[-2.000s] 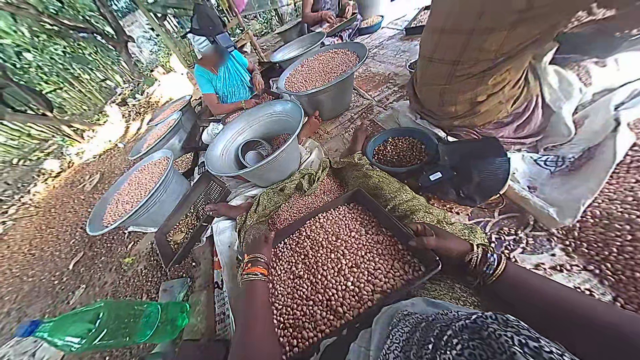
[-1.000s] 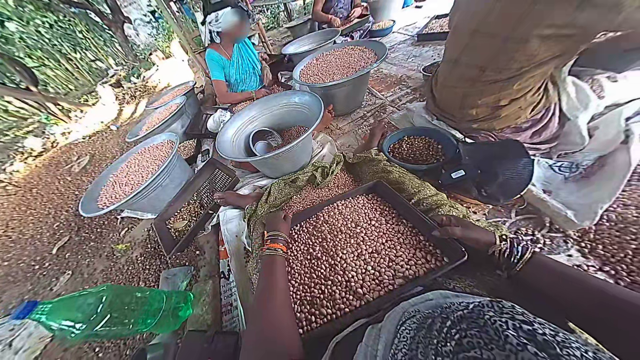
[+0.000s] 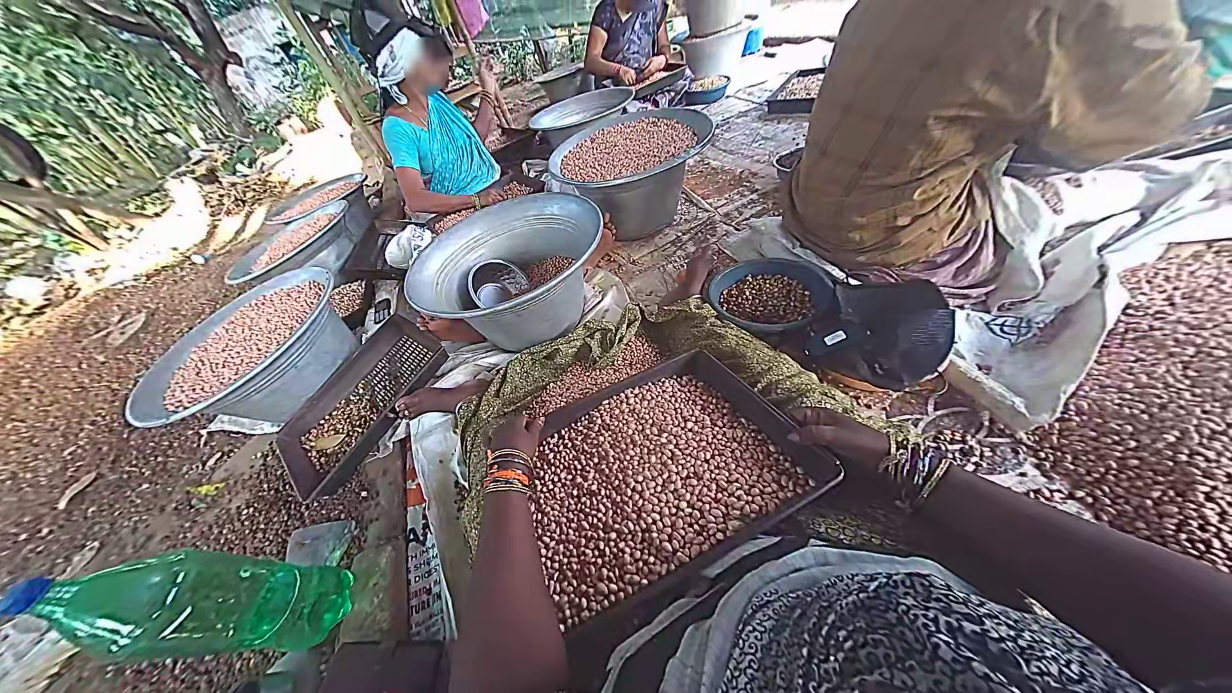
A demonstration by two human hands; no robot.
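A dark rectangular tray [image 3: 830, 472] full of round brownish nuts or seeds [image 3: 654, 481] rests tilted at my lap. My left hand [image 3: 517, 435] grips its left rim, bangles on the wrist. On the right rim my right hand [image 3: 839, 435] is closed, the fingers partly hidden by the edge. Just beyond the tray, more of the same nuts [image 3: 616, 371] lie on a green patterned cloth [image 3: 760, 361]. A large metal basin [image 3: 539, 313] behind the cloth holds some nuts and a round metal bowl [image 3: 498, 286].
At left are a slotted crate [image 3: 298, 452], nut-filled basins [image 3: 327, 356] and a green plastic bottle [image 3: 192, 602]. A blue bowl [image 3: 717, 298] of darker nuts and a black scoop-like container [image 3: 895, 332] stand at right. A seated person [image 3: 448, 144] works beyond; another person [image 3: 885, 144] is close at right.
The tray's far edge has swung a little to the right since the oldest frame, both hands staying on its rims. The nuts still fill it.
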